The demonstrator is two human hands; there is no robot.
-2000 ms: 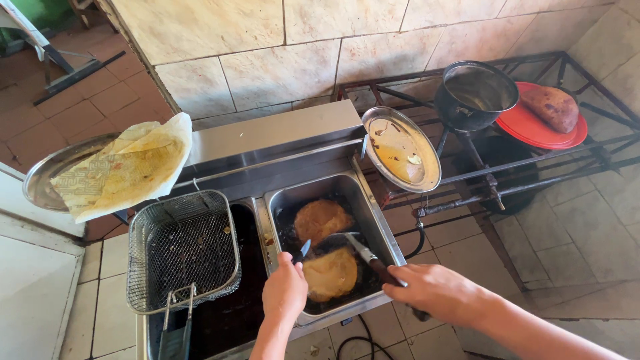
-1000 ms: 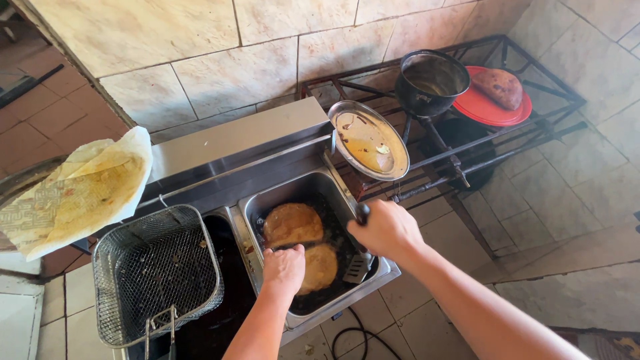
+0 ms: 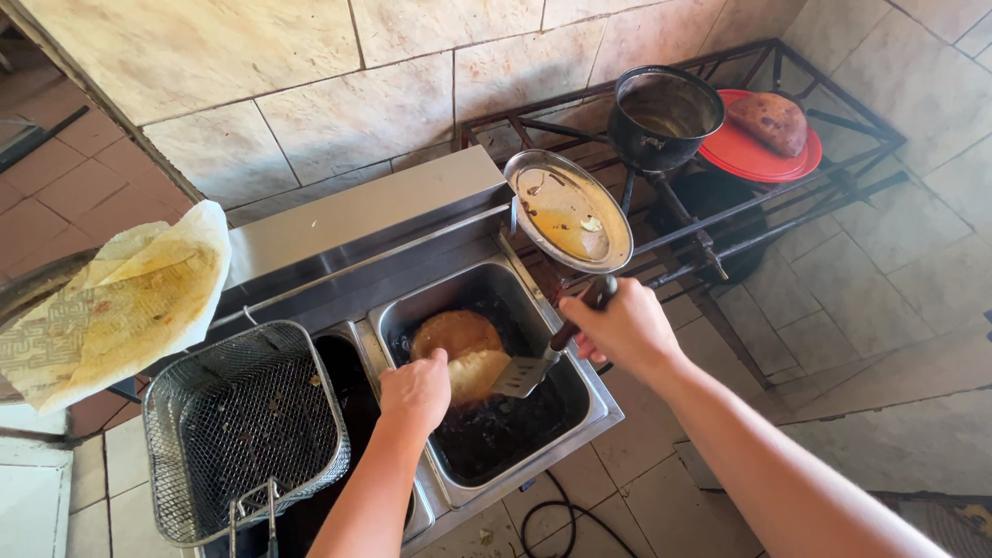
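Note:
My right hand [image 3: 620, 322] grips the dark handle of a slotted metal spatula [image 3: 525, 375]. The spatula's blade touches the right edge of a pale round of fried dough [image 3: 474, 376] in the fryer's right steel vat [image 3: 480, 490]. A browner fried round [image 3: 457, 332] lies against it, farther back in the dark oil. My left hand [image 3: 418, 391] is over the vat's left side, by the two rounds; its fingertips are partly hidden, so whether it holds a utensil cannot be told.
A wire fry basket [image 3: 248, 434] rests over the left vat. Grease-stained paper [image 3: 132, 302] lies on a tray at left. An oval metal platter [image 3: 572, 211] stands beside the stove frame [image 3: 775, 209], which bears a dark pot [image 3: 665, 124] and a red plate [image 3: 763, 159] with a fried turnover [image 3: 769, 124].
The spatula blade has moved from the vat's right side to the pale round. The two rounds now lie closer together, overlapping or touching. Two seconds ago my left hand held a small utensil.

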